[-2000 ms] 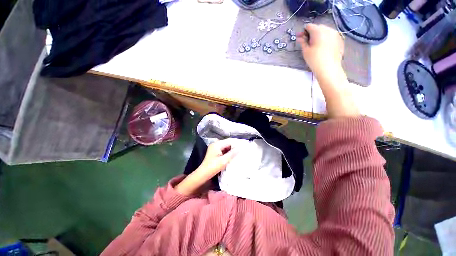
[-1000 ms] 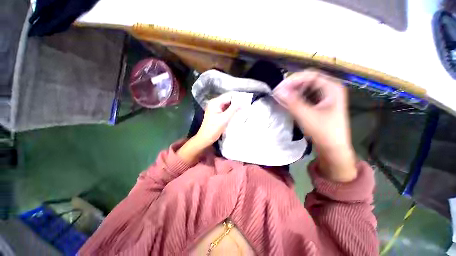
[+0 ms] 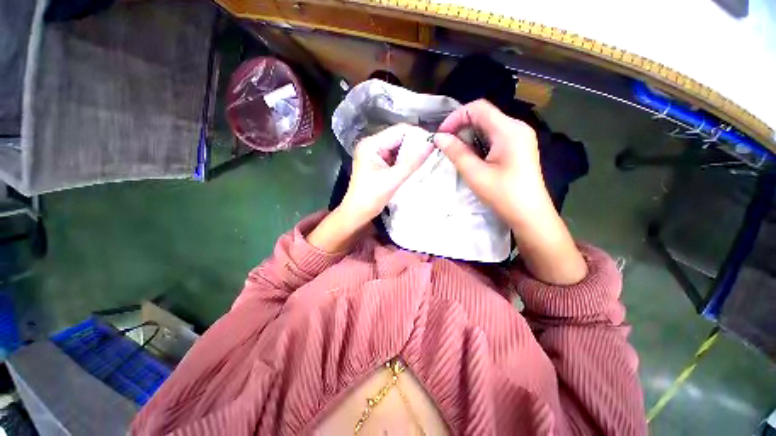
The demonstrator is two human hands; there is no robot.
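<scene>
A dark garment with pale grey-white lining (image 3: 447, 217) lies on the lap. My left hand (image 3: 381, 170) pinches the garment's upper edge near the middle. My right hand (image 3: 498, 166) meets it there, with thumb and forefinger closed on a tiny dark item (image 3: 432, 138), perhaps a button, against the cloth. The fingertips of both hands nearly touch. A needle or thread cannot be made out.
The white table (image 3: 544, 25) with a yellow tape measure (image 3: 596, 54) along its edge crosses the top. A reddish waste basket (image 3: 271, 106) stands on the green floor, beside a grey fabric bin (image 3: 123, 94) at left. A blue crate (image 3: 115, 362) is at lower left.
My right hand has come from the buttons on the mat down to the lap and now meets my left hand at the garment. The view has tilted down, so the mat is nearly out of view.
</scene>
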